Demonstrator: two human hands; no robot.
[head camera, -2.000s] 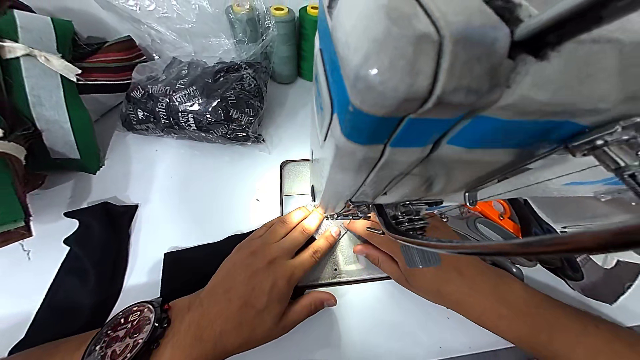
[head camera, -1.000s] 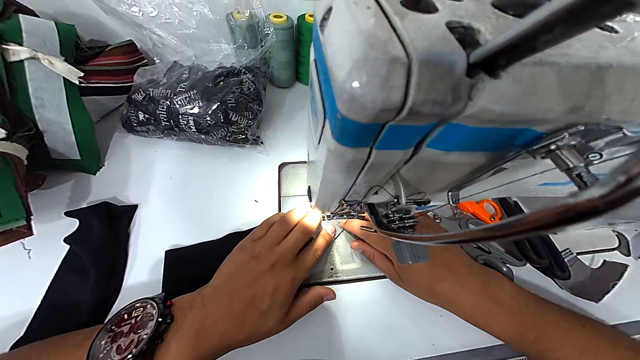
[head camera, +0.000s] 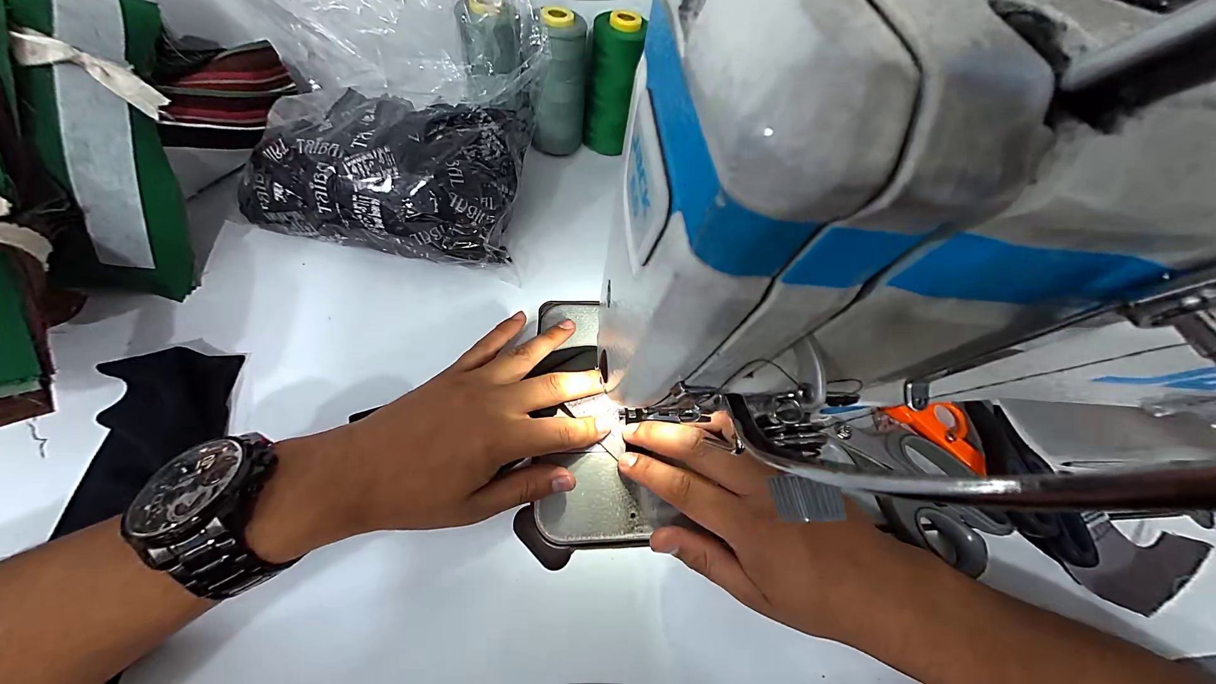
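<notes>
Under the head of a white and blue sewing machine (head camera: 807, 171), my left hand (head camera: 475, 427) lies palm down with its fingers spread, wearing a black wristwatch at the wrist. Its fingertips press on black fabric (head camera: 570, 359) and a small pale piece beside the presser foot (head camera: 655, 415). My right hand (head camera: 750, 503) rests on the other side of the foot, its fingertips at the same pale piece on the metal needle plate (head camera: 594, 508). Neither hand is closed round anything. The fingers hide much of the fabric. A lamp lights the needle area brightly.
A clear plastic bag of printed black fabric (head camera: 380, 180) lies behind, near green and grey thread cones (head camera: 616, 85). Green and striped cloth bundles (head camera: 123, 161) stand at the left, above a loose black fabric piece (head camera: 166, 418). Orange-handled scissors (head camera: 950, 432) lie right of the machine.
The black fabric that lay left of the plate has shifted and turned, with far less of it showing now. My left hand's fingers have spread, and my left wrist has moved up.
</notes>
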